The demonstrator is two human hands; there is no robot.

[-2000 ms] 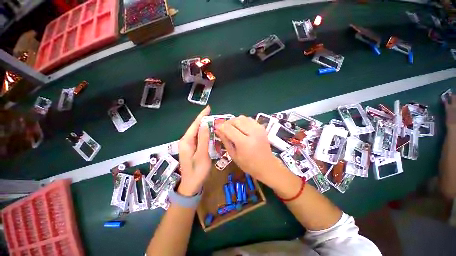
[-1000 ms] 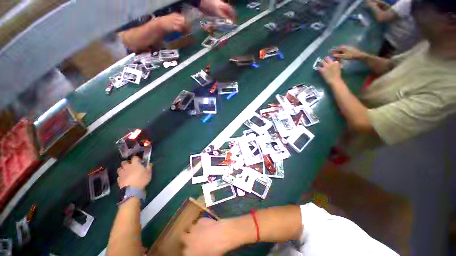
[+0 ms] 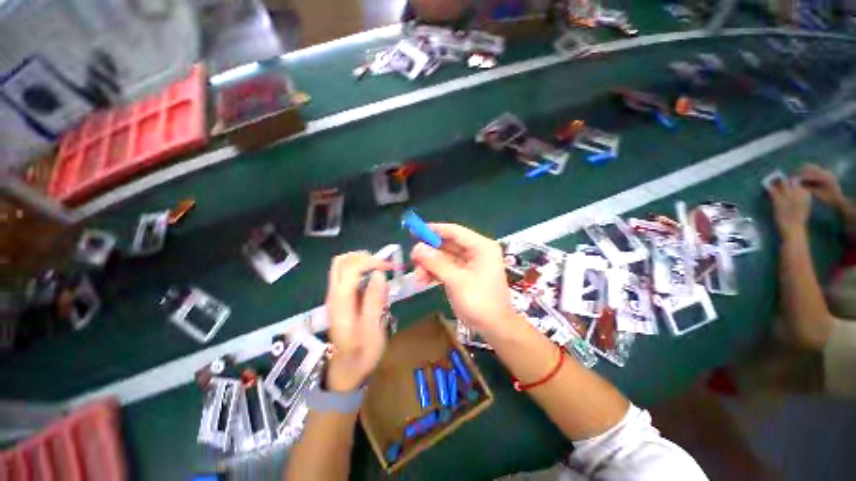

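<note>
My right hand [image 3: 465, 268] holds a bright blue cylinder [image 3: 421, 228] between thumb and fingers, above the green belt's white strip. My left hand [image 3: 357, 305] is just left of it, its fingers around a small pale housing [image 3: 389, 256] that is mostly hidden and blurred. Below my hands stands an open tan parts box [image 3: 409, 350] with several blue cylinders [image 3: 441, 386] in its lower part. Partly assembled units [image 3: 615, 282] are heaped to the right of the box. A smaller group of housings [image 3: 249, 411] lies left of my left wrist.
Spaced units [image 3: 270, 254] lie along the belt beyond my hands. A red compartment tray [image 3: 131, 131] and second parts box [image 3: 253, 105] stand at far left; another red tray [image 3: 70, 451] is at lower left. Another person's hands [image 3: 798, 193] are at right.
My right hand has come up from the parts box with a blue cylinder. My left hand has come back from the belt with a housing. The view has turned back left.
</note>
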